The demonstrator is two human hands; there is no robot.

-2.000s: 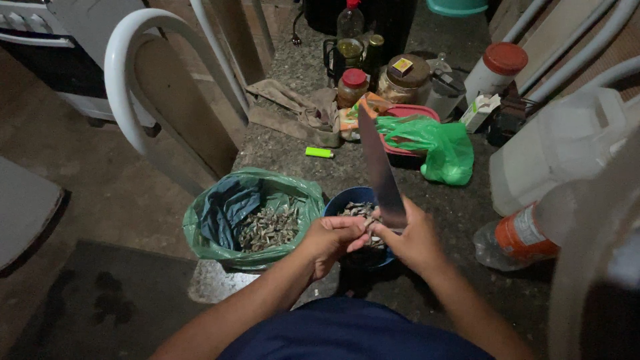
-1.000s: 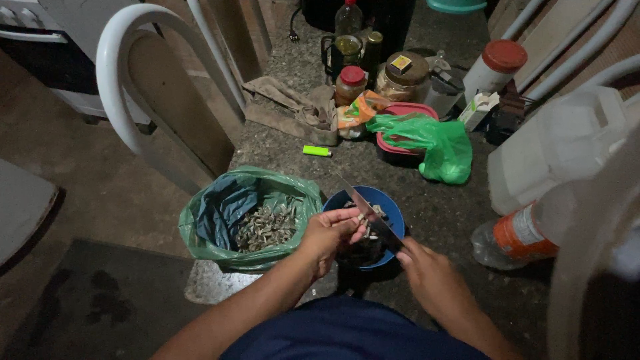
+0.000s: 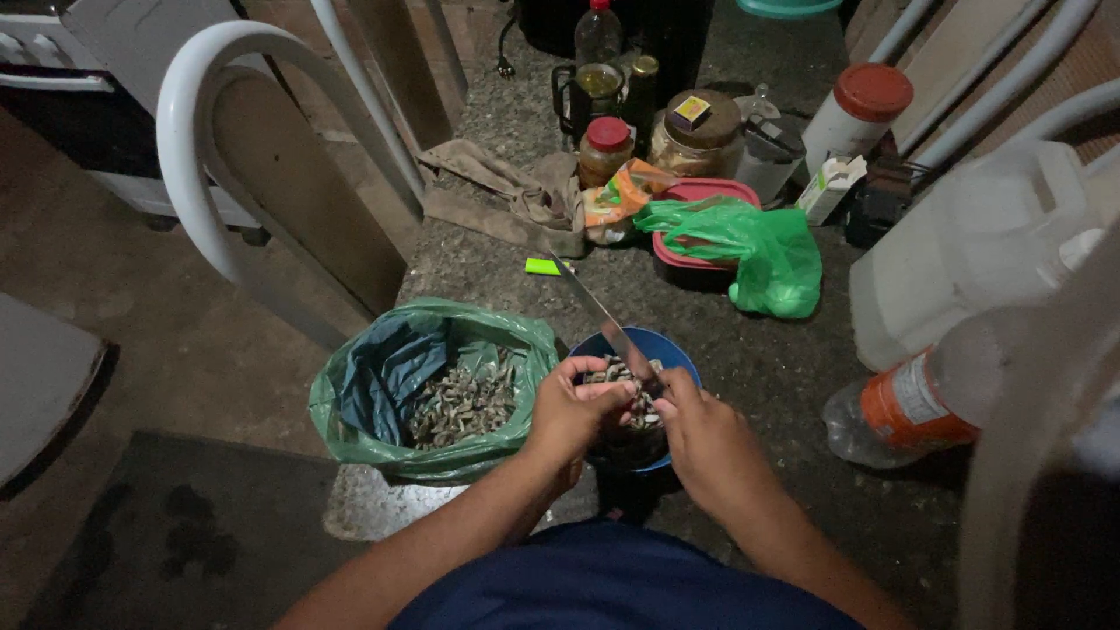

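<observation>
Over a blue bowl of small grey pieces, my right hand grips a knife, its blade slanting up and left. My left hand is beside the blade, with its thumb and fingertips pinched on a small greyish piece, too small to name. The bowl stands on the dark stone table. Left of it, a green plastic bag lies open with many similar grey pieces inside and a bluish fold of plastic at its left. The knife handle is hidden in my right hand.
A green lighter, a brown cloth and a red container under a green bag lie farther back. Several jars stand behind them. To the right are a plastic jug and a bottle. A chair stands at left.
The knife stood more upright two seconds ago; its blade now slants left over the bowl. My right hand has moved up and left since a second ago, closer to my left hand.
</observation>
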